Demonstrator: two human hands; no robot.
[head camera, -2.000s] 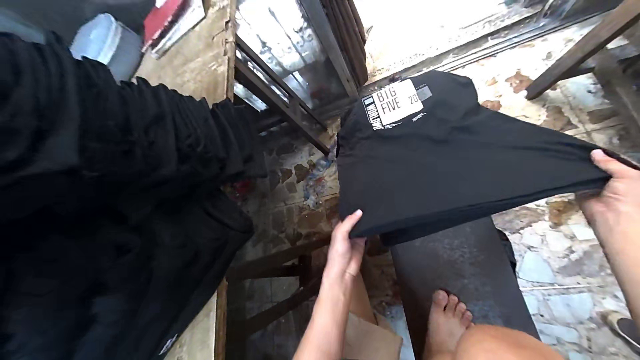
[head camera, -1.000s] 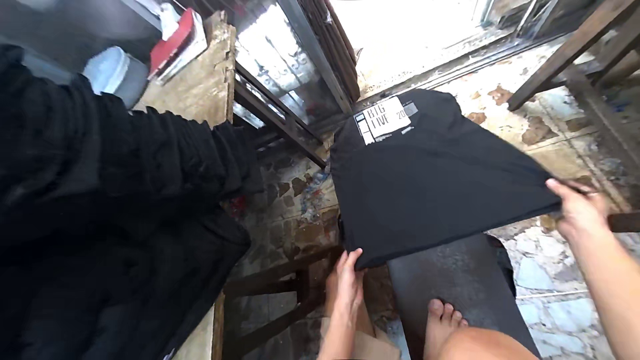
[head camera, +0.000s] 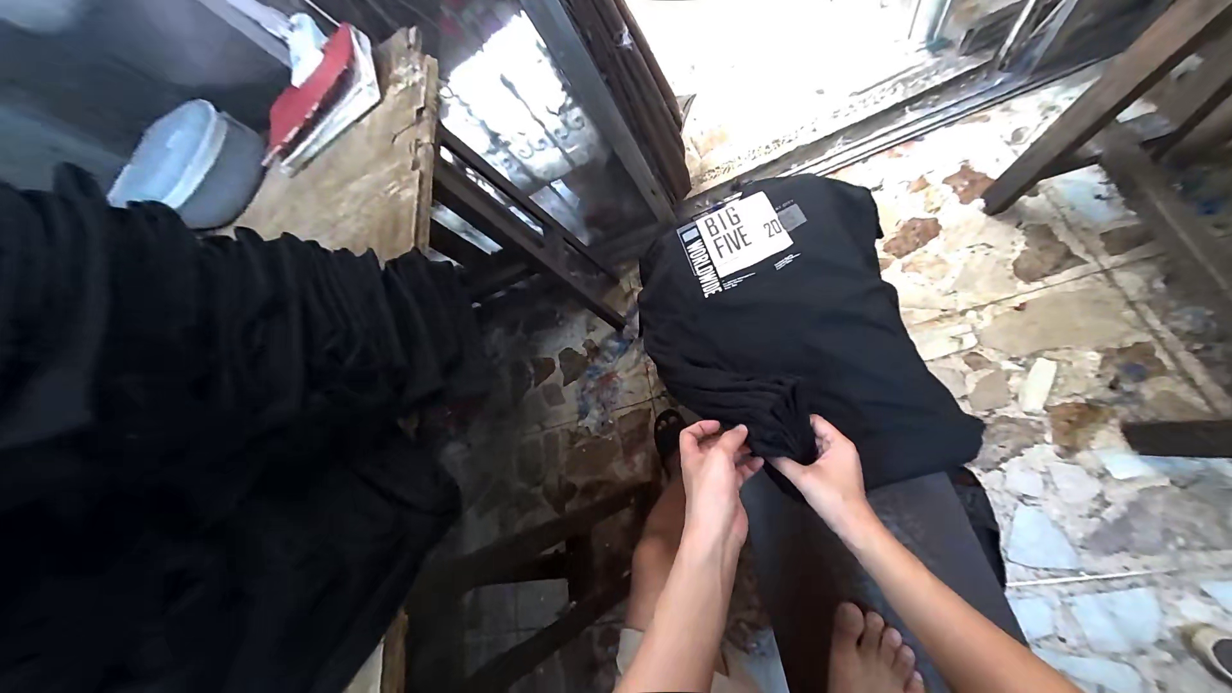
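Observation:
A black printed T-shirt (head camera: 808, 327) lies draped over the far end of a dark narrow board (head camera: 866, 539), its light print near the top. At its near left edge the cloth is gathered into folds (head camera: 770, 409). My left hand (head camera: 714, 472) pinches the left end of this gathered edge between thumb and fingers. Close beside it, my right hand (head camera: 828, 467) grips the right side of the same bunch, thumb beneath. Part of the fingertips is hidden by cloth.
A tall pile of black garments (head camera: 212, 385) fills the left side. Behind it, a worn wooden table (head camera: 404, 144) carries a lidded plastic tub (head camera: 188, 164) and a red book (head camera: 310, 91). Wooden furniture legs (head camera: 1097, 106) stand at right on the stone-patterned floor. My bare foot rests on the board.
The hands held the shirt's hem stretched wide apart; my right hand has moved left to beside my left hand. The hem between them is now bunched into folds.

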